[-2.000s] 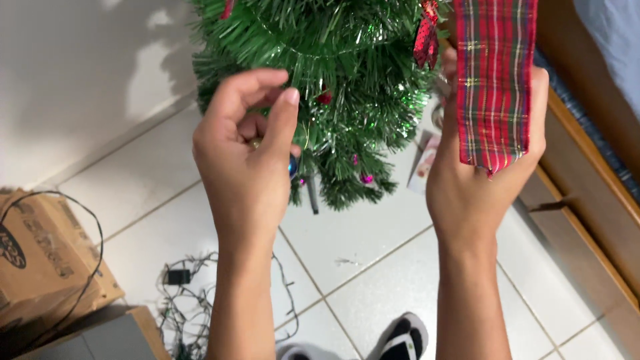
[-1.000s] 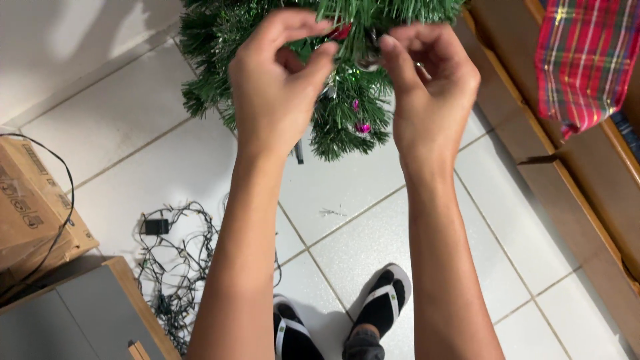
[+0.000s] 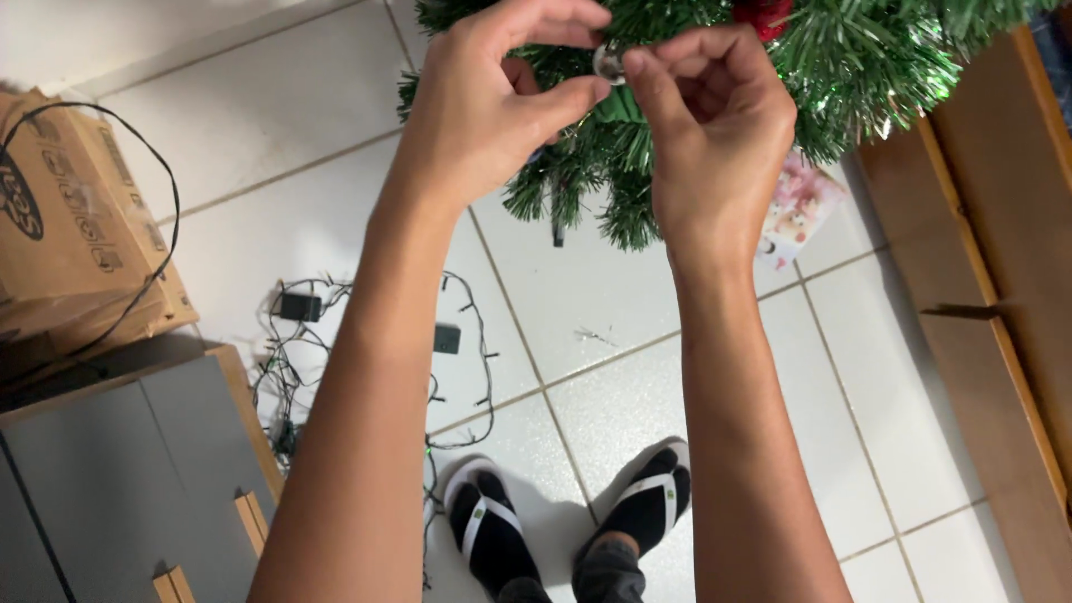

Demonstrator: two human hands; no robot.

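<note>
Green tinsel branches of an artificial Christmas tree [image 3: 871, 84] fill the top of the view. Before them my right hand [image 3: 720, 134] pinches a small silvery round ornament [image 3: 610, 64] between thumb and fingertips. My left hand [image 3: 502, 100] is just left of the ornament, thumb and fingers apart around its side; whether its thumb touches it I cannot tell. A red glittery ornament [image 3: 764, 17] hangs among the branches above my right hand. Part of a blue thing shows behind my left hand.
A tangled string of lights [image 3: 289, 368] lies on the tiled floor at the left. Beyond it are a cardboard box [image 3: 75, 209] and a grey cabinet [image 3: 109, 477]. Wooden drawers [image 3: 963, 251] stand at the right, near a printed pink bag or card [image 3: 796, 209]. My sandalled feet are below.
Two seconds ago my right hand was by a plaid ribbon, which then lay at the right and is now out of view. My hands have come together at the branches.
</note>
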